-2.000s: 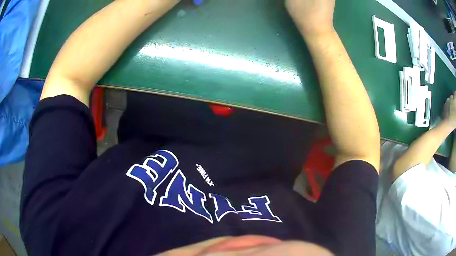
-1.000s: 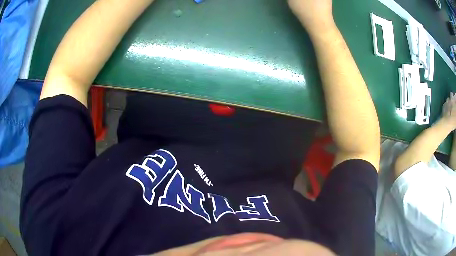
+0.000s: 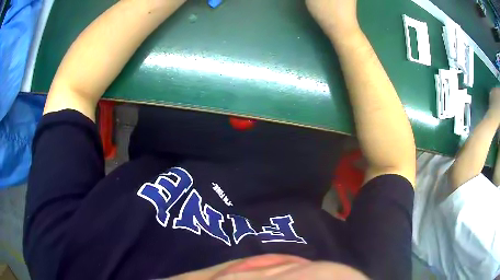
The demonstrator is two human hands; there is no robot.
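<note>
My right hand (image 3: 331,10) is cut off by the top edge. Only its wrist side shows, with the fingers hidden, so I cannot tell whether it holds anything. My left forearm reaches up to the top edge, and my left hand is out of the picture. A small bright blue piece (image 3: 214,3) is at the top edge between my arms, partly cut off; I cannot tell what it is. Both arms lie over the glossy dark-green worktop (image 3: 236,41).
An empty white housing frame (image 3: 418,41) lies right of my right forearm. Several more white frames (image 3: 448,94) lie beyond it, near a pale curved strip (image 3: 438,12). A person in white (image 3: 458,219) sits at the right. Blue sheeting (image 3: 19,60) hangs at the left.
My right hand has shifted a little left, and my left forearm has moved slightly right since the last frame. The other person's arm at the right has moved up.
</note>
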